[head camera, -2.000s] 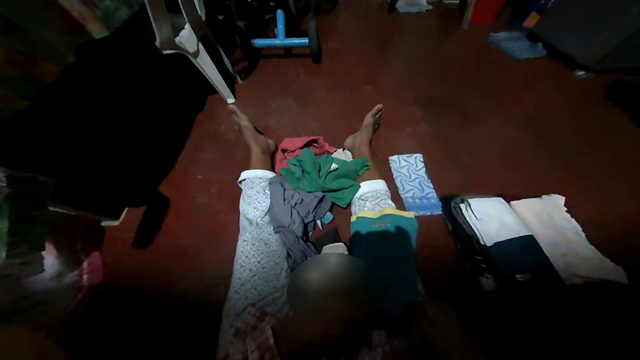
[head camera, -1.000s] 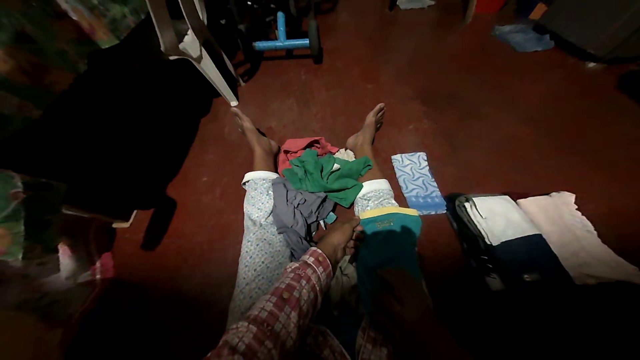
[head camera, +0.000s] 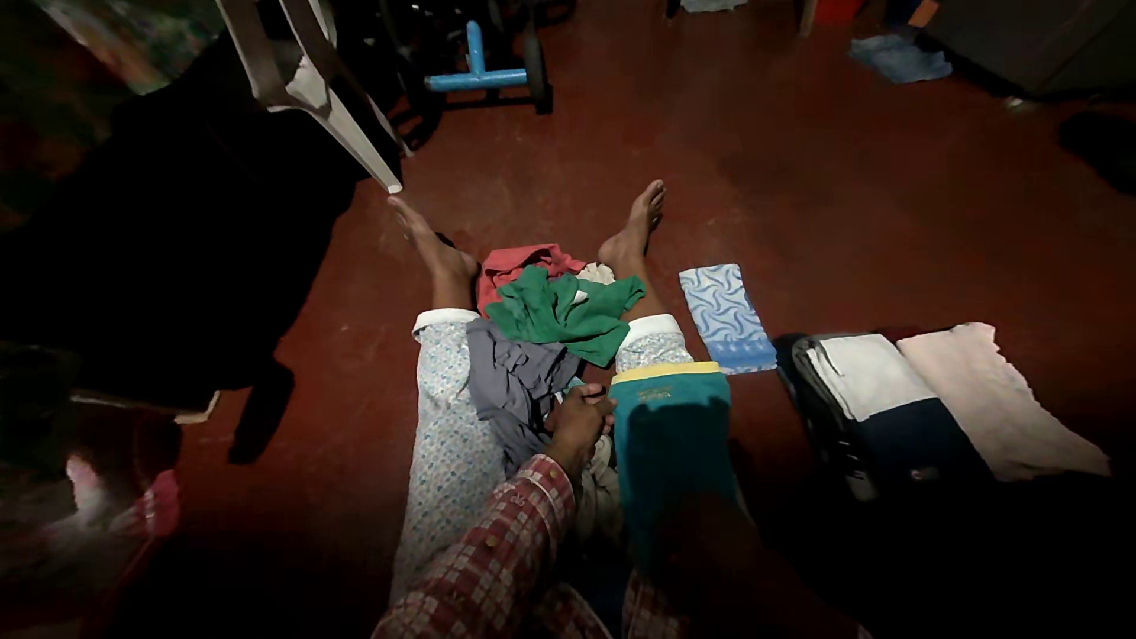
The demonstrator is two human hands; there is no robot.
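Observation:
A teal garment (head camera: pixel 673 435) with a yellow band lies flat over the right thigh. My left hand (head camera: pixel 581 422), in a red plaid sleeve, has its fingers curled at the garment's left edge; whether they pinch cloth is unclear. Over the garment's lower part, my right hand (head camera: pixel 714 524) is only a dim shape in deep shadow, its fingers hidden. Between the legs lie a grey crumpled cloth (head camera: pixel 519 377), a green cloth (head camera: pixel 568 311) and a red cloth (head camera: pixel 524 264). A pale cloth (head camera: pixel 602 497) is partly hidden beside my left forearm.
On the red floor at right are a folded blue-and-white patterned cloth (head camera: pixel 728 315), a stack of folded white and dark cloths (head camera: pixel 874 382) and a pale pink cloth (head camera: pixel 1003 399). A plastic chair's leg (head camera: pixel 355 146) and a blue wheeled frame (head camera: pixel 477 80) stand beyond the feet.
My left hand and plaid forearm now reach between the legs to the teal garment's left edge, where two seconds ago a blurred dark shape was. The cloths on the floor have not plainly moved.

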